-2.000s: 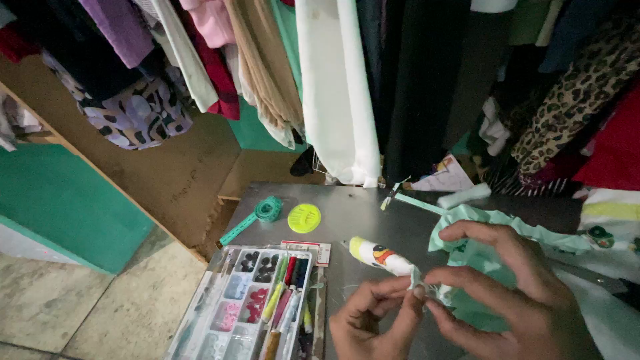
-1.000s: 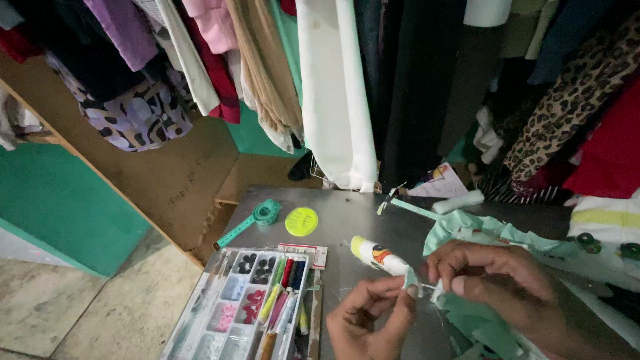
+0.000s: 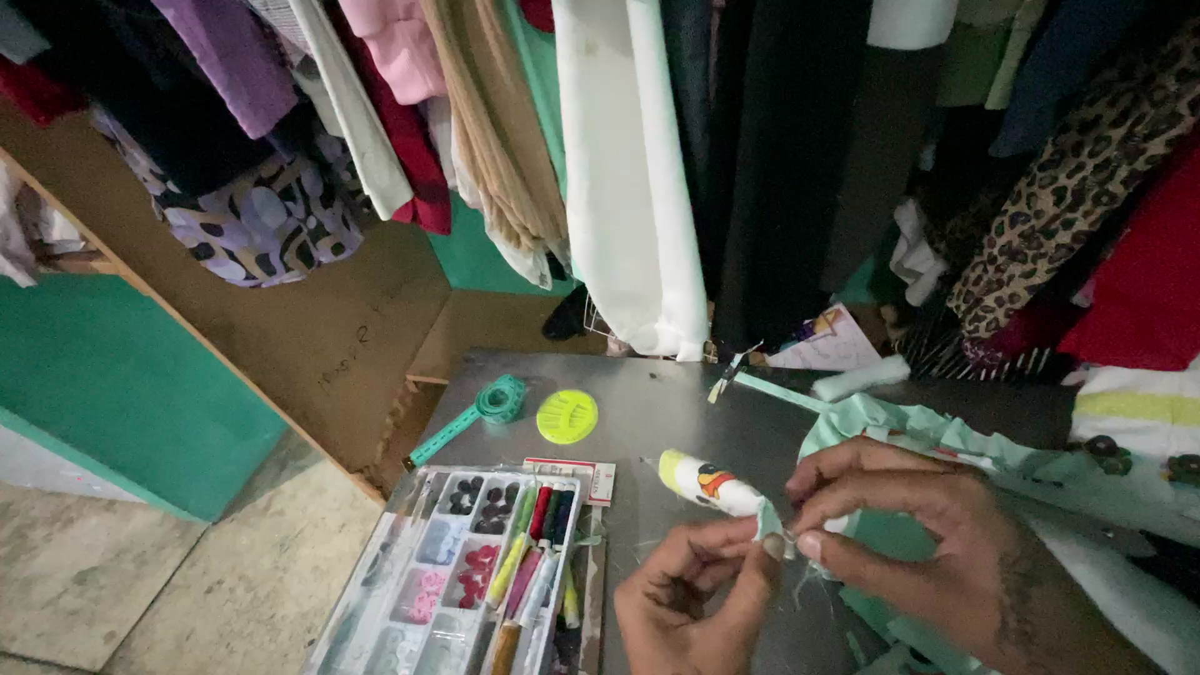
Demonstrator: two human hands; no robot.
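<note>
Thumb and fingers of my left hand pinch the mint-green end of a small rolled fabric piece, white with a printed figure and a yellow tip. Just right of it, my right hand has thumb and index finger closed together at the fabric's frayed edge; whether a needle or thread is between them is too small to tell. Mint-green ruffled fabric lies behind and under my right hand. A green tape measure and a round yellow needle case lie on the dark table.
A clear compartment box with buttons and thread spools stands at the table's left. A white foam-like roll lies near the back edge. Clothes hang beyond the table, among them a white garment. A wooden shelf panel stands at the left.
My right hand's fingers, spread two seconds ago, came together by the fabric's end, then shifted slightly. My left hand keeps its pinch on the fabric.
</note>
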